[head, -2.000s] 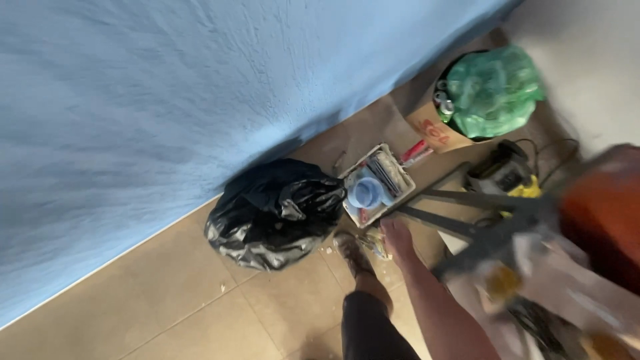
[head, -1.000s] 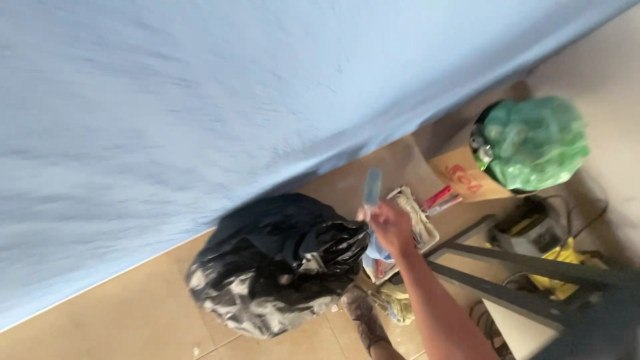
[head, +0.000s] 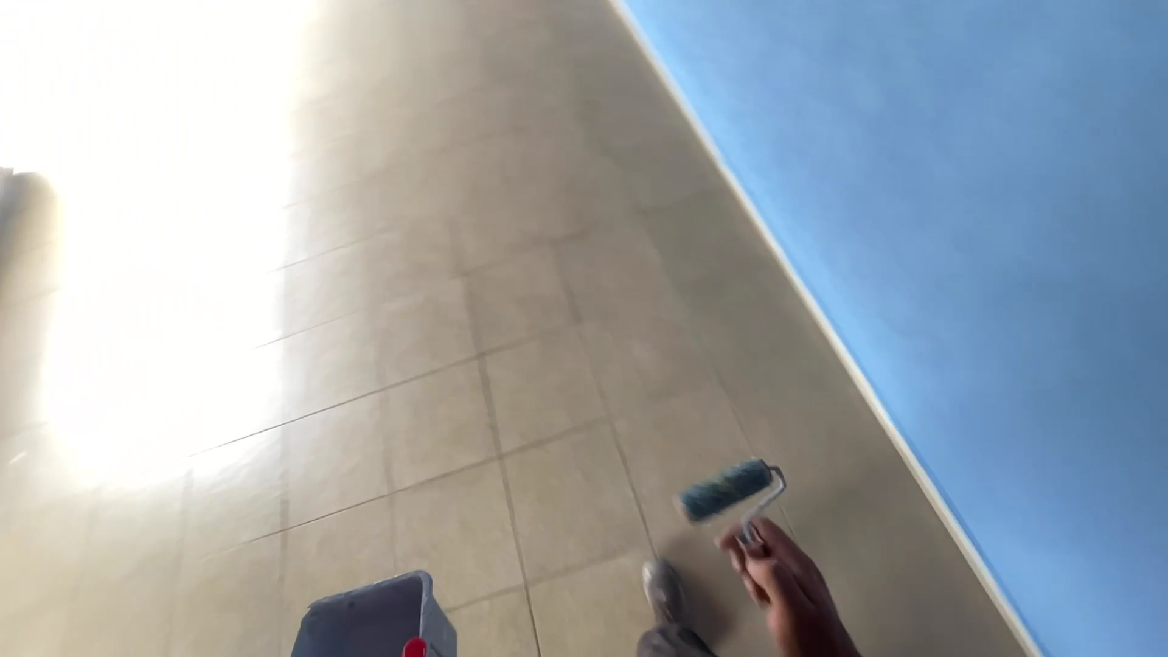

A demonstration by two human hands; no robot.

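My right hand [head: 776,575], at the lower right, is closed around the handle of a small paint roller [head: 725,491]. The roller's sleeve is dark blue-green and its bent metal frame points up from my fingers. At the bottom edge, left of the middle, a grey plastic paint bucket [head: 438,630] shows its open top, with a small red part [head: 415,648] at its rim. What carries or supports the bucket is out of frame. My left hand does not show.
A blue wall [head: 985,228] with a pale strip [head: 821,319] along its foot runs down the right side. Light tiles cover the floor [head: 438,411], with strong glare at the left. One shoe [head: 663,589] shows near my right hand. A dark blurred object [head: 26,219] stands at the far left.
The view has swung far away from the black bag, tray and green bag. My right hand was at the tray and then raised above it; it now holds the roller over the tiled floor.
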